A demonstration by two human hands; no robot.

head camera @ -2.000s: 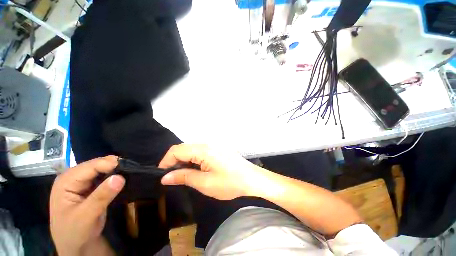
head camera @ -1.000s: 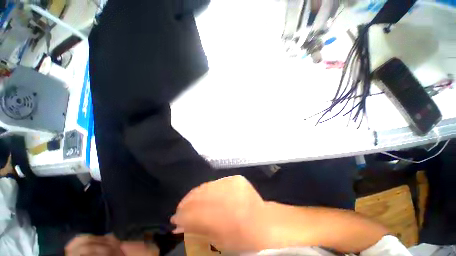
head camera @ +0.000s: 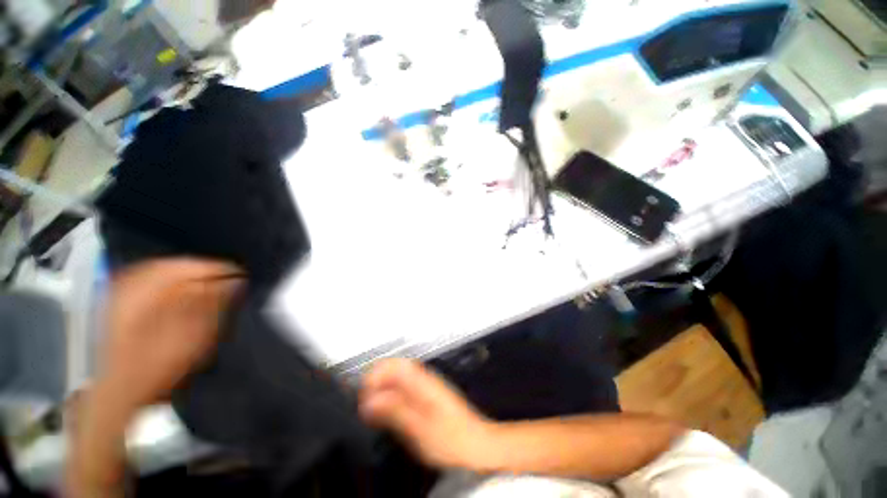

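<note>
The black garment (head camera: 209,185) lies over the left part of the white table and hangs down over its front edge towards my lap. My left hand (head camera: 165,316) is blurred and lies on the garment at the left, with its fingertips at the cloth. My right hand (head camera: 413,404) is at the garment's right side, just below the table's front edge, with its fingers curled at the cloth. Blur hides the fingertips of both hands, so I cannot tell how firmly either holds the cloth.
The sewing machine (head camera: 593,83) stands at the back, with a black strip (head camera: 518,63) draped over it and black cords (head camera: 535,185) hanging below. A smartphone (head camera: 618,195) and a pink-handled tool (head camera: 676,158) lie to the right. A wooden stool (head camera: 695,384) stands below.
The view has turned, and the machine's display panel now shows. My left hand has come up from the bottom edge onto the garment. The garment on the table looks more bunched.
</note>
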